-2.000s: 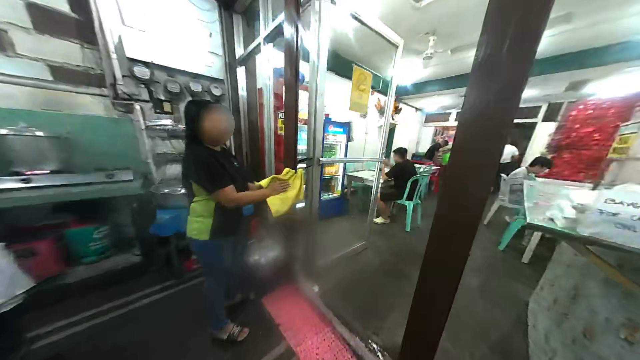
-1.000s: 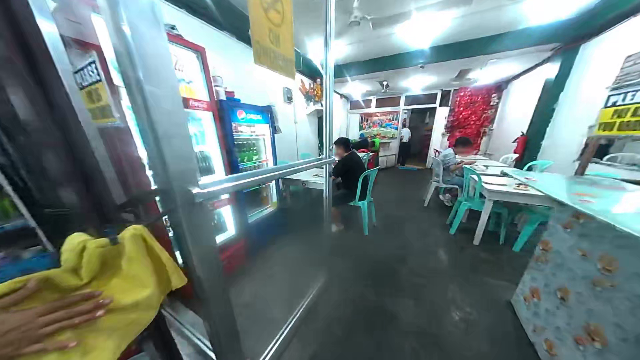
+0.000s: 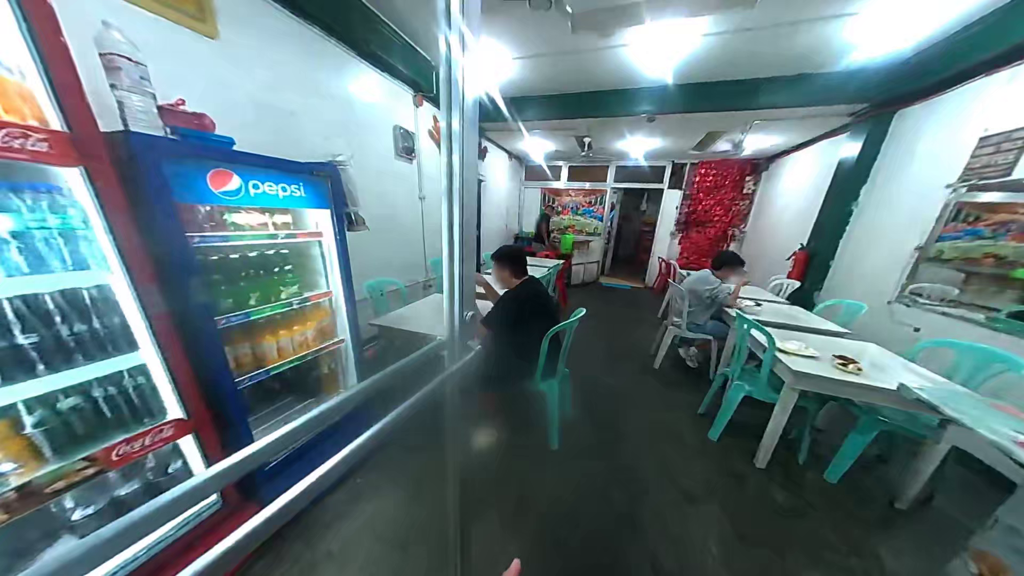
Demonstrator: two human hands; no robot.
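Only a fingertip (image 3: 513, 568) shows at the bottom edge of the head view, near the middle; which of my hands it belongs to, I cannot tell. Whatever that hand holds is hidden below the frame. Just above and left of it stands a glass door with an upright metal frame (image 3: 458, 200). A metal rail (image 3: 344, 456) of the door slants down to the lower left. Through the glass I see a blue Pepsi drinks fridge (image 3: 248, 188), with a red Coca-Cola fridge (image 3: 148, 440) beside it, both holding bottles.
A person in black (image 3: 520, 320) sits at a table behind the door frame. Green plastic chairs (image 3: 560, 352) and white tables (image 3: 848, 352), one bearing plates, line the right side, where another person (image 3: 704, 296) sits. Dark floor (image 3: 640, 448) runs between the rows towards a far doorway (image 3: 632, 232).
The view has moved further into the doorway. The yellow cloth and the hand on it, at the lower left one second ago, are out of view; so is the standing person seen holding it earlier.
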